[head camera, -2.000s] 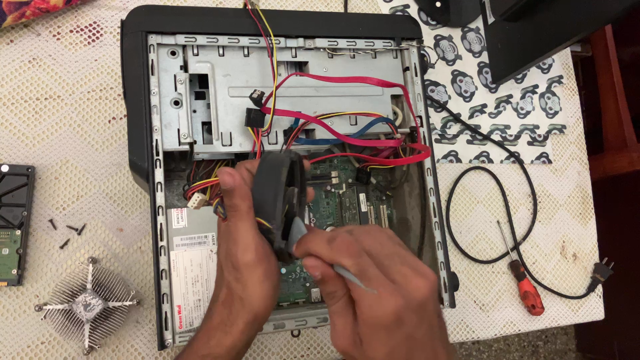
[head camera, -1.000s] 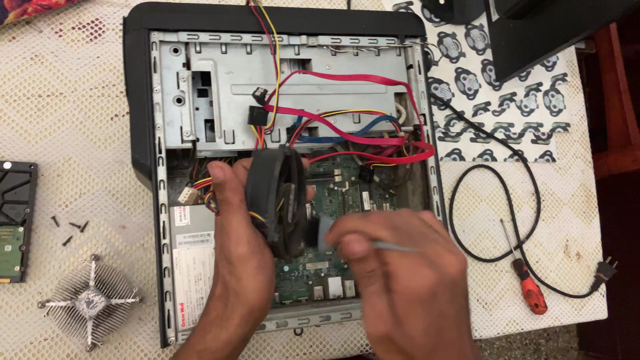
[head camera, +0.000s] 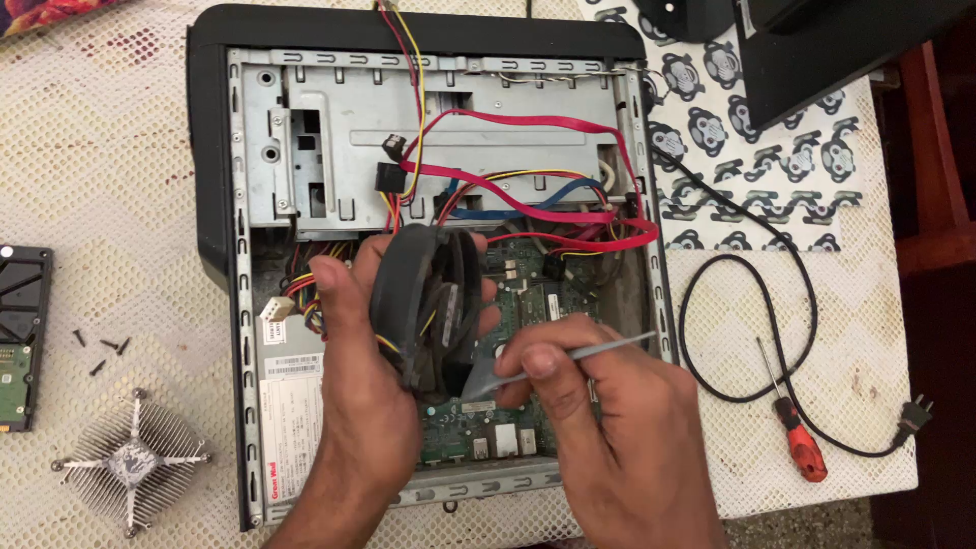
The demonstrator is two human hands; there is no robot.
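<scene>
My left hand grips a round black cooling fan, tilted on its side, above the open computer case. In my right hand is a thin grey brush, pinched between thumb and fingers; its dark bristles are at the lower inside of the fan, partly hidden by the frame. Beneath the hands lie a green motherboard and a labelled power supply. Red flat data cables and coloured power wires loop across the metal drive bay.
A finned aluminium heatsink, several screws and a hard drive lie on the lace tablecloth at left. At right are a red-handled screwdriver, a coiled black power cable, a monkey-patterned sheet and a black monitor.
The brush in my right hand has moved from the fan's middle, seen two seconds ago, to its lower edge. My left hand keeps its hold on the fan.
</scene>
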